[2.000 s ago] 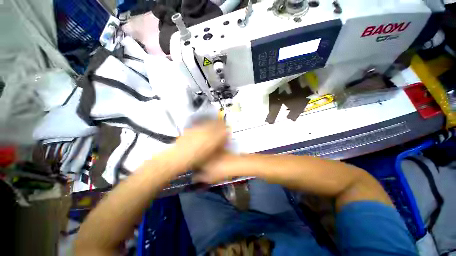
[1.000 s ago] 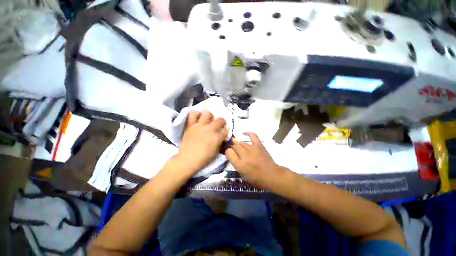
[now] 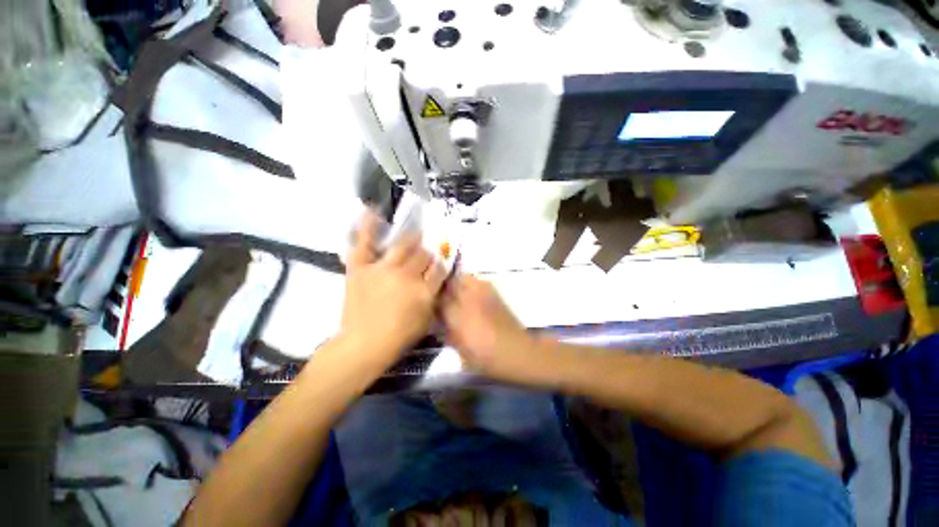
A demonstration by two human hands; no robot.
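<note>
The white garment piece with dark brown bands lies left of the needle and runs toward my hands. My left hand holds its pale edge just in front of the presser foot and needle. My right hand is close beside it, its fingers pinched on the near part of the cloth edge. Both hands are a little blurred, and the pinched edge is mostly hidden by the fingers.
The sewing machine stands beyond my hands. Brown fabric scraps, yellow-handled snips and a red tray lie to the right. Layered cut pieces are at the left. A ruler tape runs along the front edge.
Since one second ago, the view has shifted. My right hand's fingers have closed in beside my left hand, and the cloth bunched under my left hand now shows less at the needle.
</note>
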